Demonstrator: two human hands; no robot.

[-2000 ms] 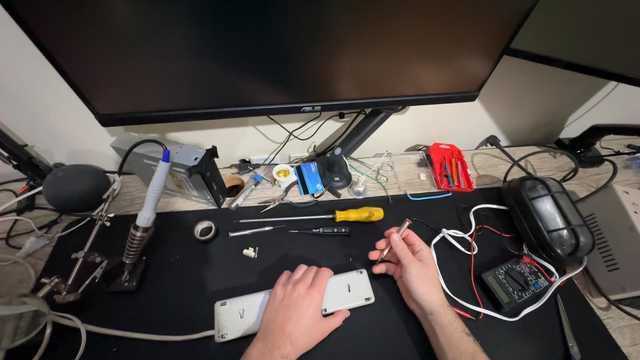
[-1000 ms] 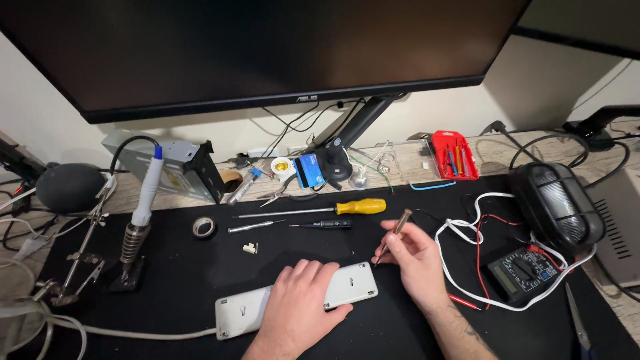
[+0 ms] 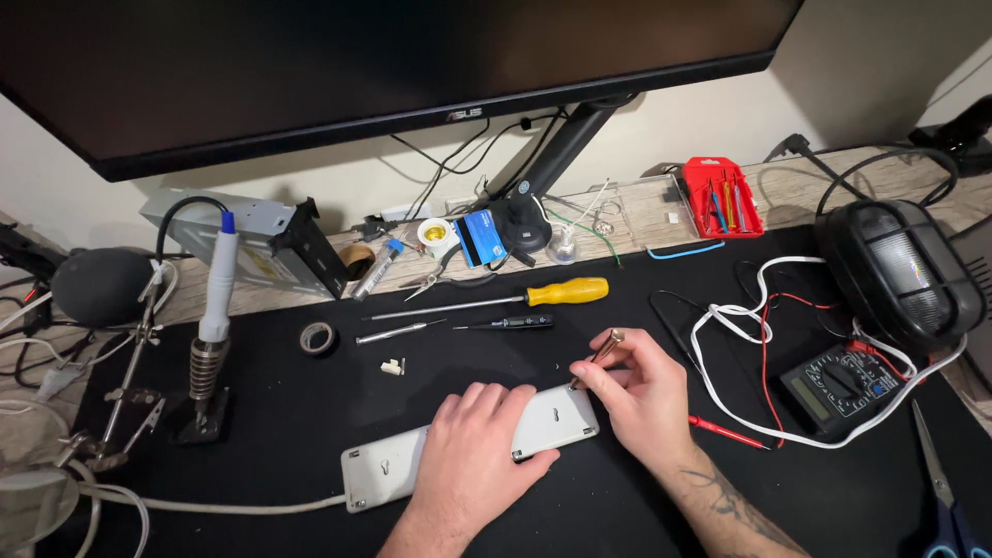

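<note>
A white power strip (image 3: 559, 422) lies bottom side up on the black mat, with keyhole slots showing and its cord running left. My left hand (image 3: 480, 457) rests across its middle, fingers over the far edge and thumb at the near edge. In my right hand (image 3: 639, 387) is a small metal screwdriver (image 3: 607, 349), held tilted between thumb and fingers. Its tip is at the strip's far right corner; the exact contact is hidden. Beyond the strip lie a yellow-handled screwdriver (image 3: 568, 291), a digital tester pen (image 3: 511, 322), a slim metal tool (image 3: 399, 332) and a small cream-coloured part (image 3: 393, 366).
At left stand a soldering iron (image 3: 220, 279) in its holder and a helping-hands stand (image 3: 133, 372). A multimeter (image 3: 837, 387), looped white cable (image 3: 717, 395), black lamp (image 3: 899, 271) and scissors (image 3: 938, 480) are at right. Black tape (image 3: 318, 339) lies left; a red tool case (image 3: 721, 198) sits behind.
My right hand has brought the small screwdriver down and left to the power strip's far right corner. My left hand stays on the strip.
</note>
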